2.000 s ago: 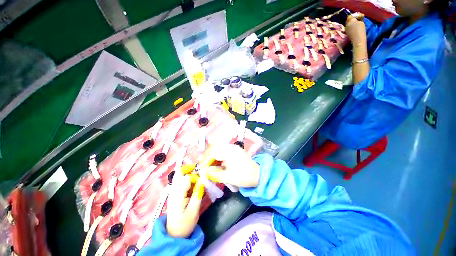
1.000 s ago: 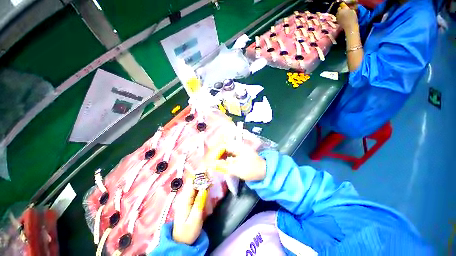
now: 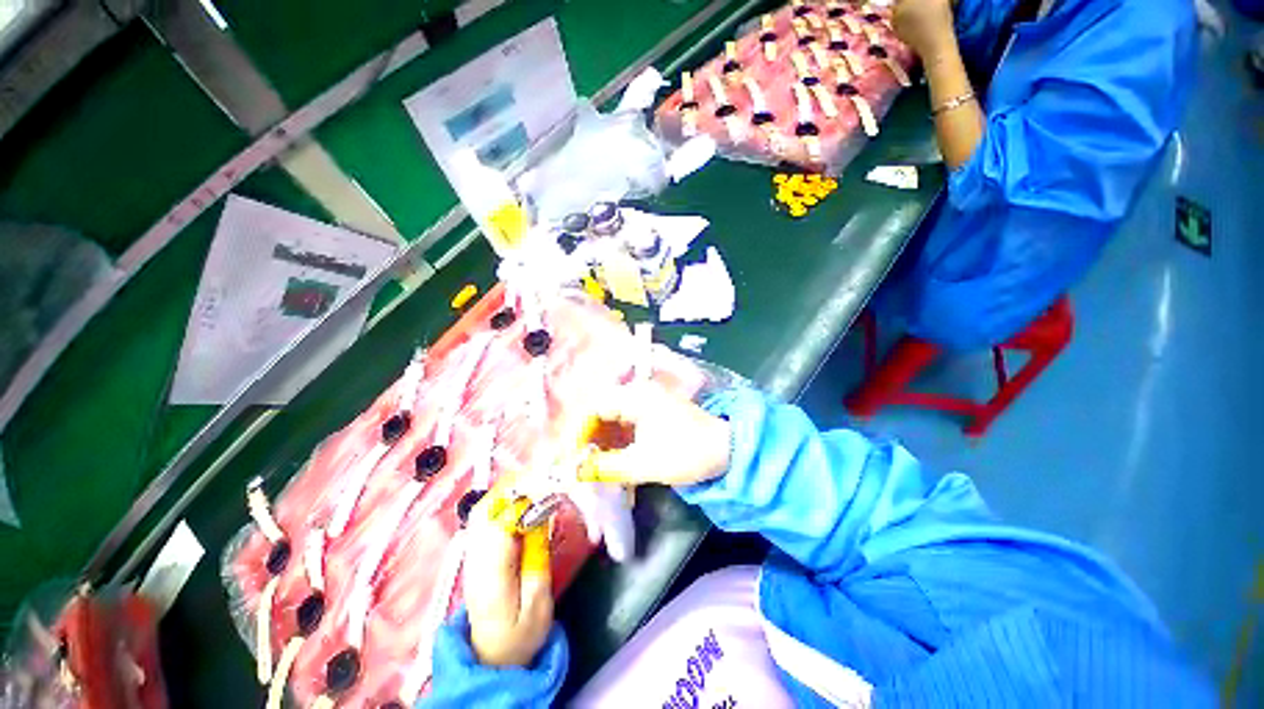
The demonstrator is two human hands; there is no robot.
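My left hand (image 3: 510,589), with yellow finger cots, holds a wristwatch (image 3: 538,514) by its case between the fingertips, above the near edge of the foam tray. My right hand (image 3: 665,441), also with yellow cots, is just right of the watch, apart from it, with a white wiping cloth (image 3: 610,521) hanging below its fingers. The pink-red foam tray (image 3: 363,478) lies under a clear wrinkled film, with rows of black round watches and pale straps on it. Glare whitens the area around my right fingers.
Behind the tray stand small jars (image 3: 645,249), white scraps (image 3: 699,287) and a yellow-white bottle (image 3: 507,222). A second watch tray (image 3: 776,97) and loose yellow finger cots (image 3: 804,193) lie farther right. A person in a blue smock (image 3: 1067,166) works there by a red stool (image 3: 957,391).
My hands were together at the watch, then parted. The watch in my left hand showed its face a second ago and now is tilted nearly edge-on. The view has shifted slightly.
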